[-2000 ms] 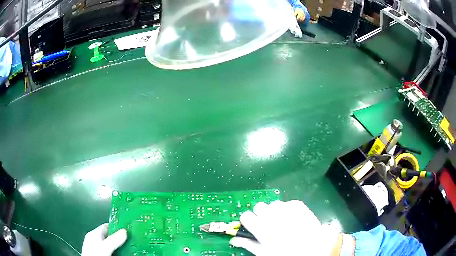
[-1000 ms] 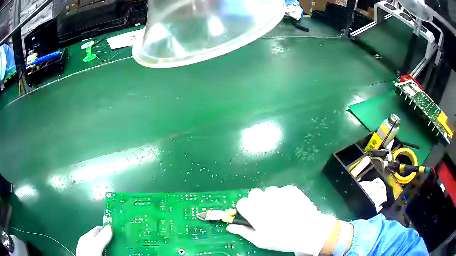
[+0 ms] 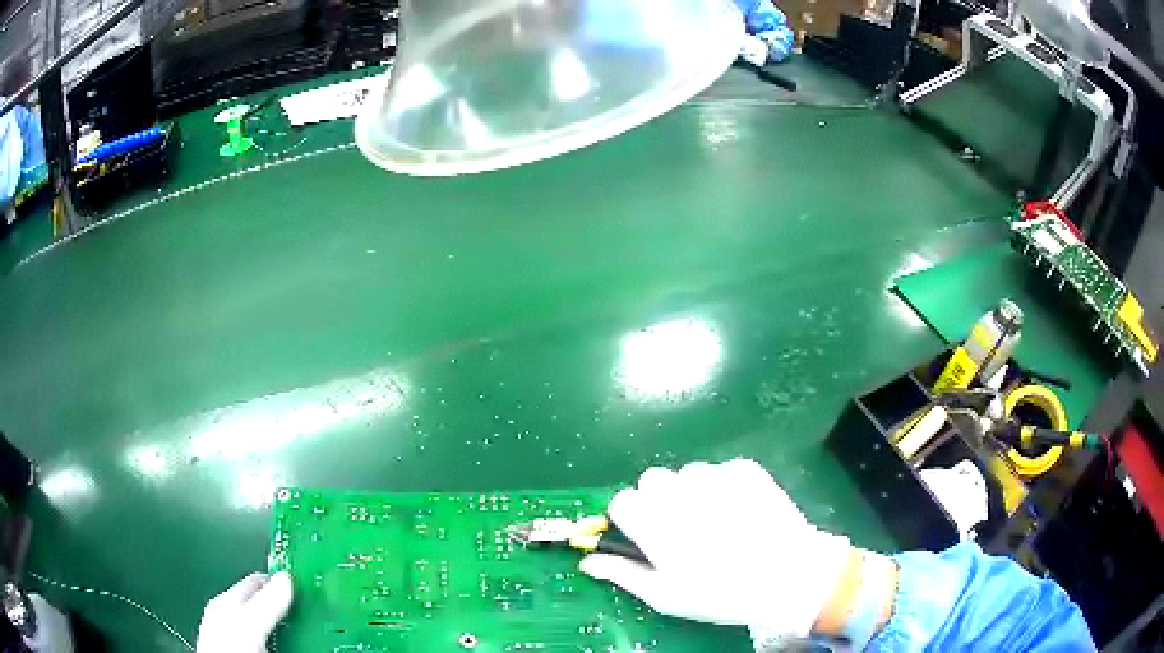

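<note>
The green circuit board (image 3: pixel 421 574) lies solder side up at the bottom centre, its near edge cut off by the picture. My left hand (image 3: pixel 245 615), in a white glove, grips the board's left edge; it is partly cut off below. My right hand (image 3: pixel 715 549), in a white glove, is closed around the yellow-and-black handles of the side cutters (image 3: pixel 552 532). Their steel jaws point left, at the upper middle of the board. Whether the jaws touch a lead is too small to tell. My right hand covers the board's right part.
A clear fume hood (image 3: pixel 549 96) hangs at the top. A black divided tray (image 3: pixel 881 466) with a bottle (image 3: pixel 989 342), yellow tape roll (image 3: pixel 1037 421) and wipe (image 3: pixel 955 495) stands right. Another board assembly (image 3: pixel 1085 283) is far right. Bright specks dot the mat. A person's blue sleeve shows at the back.
My right hand and the cutters have moved slightly up on the board. My left hand still holds the left edge. The view has shifted a little.
</note>
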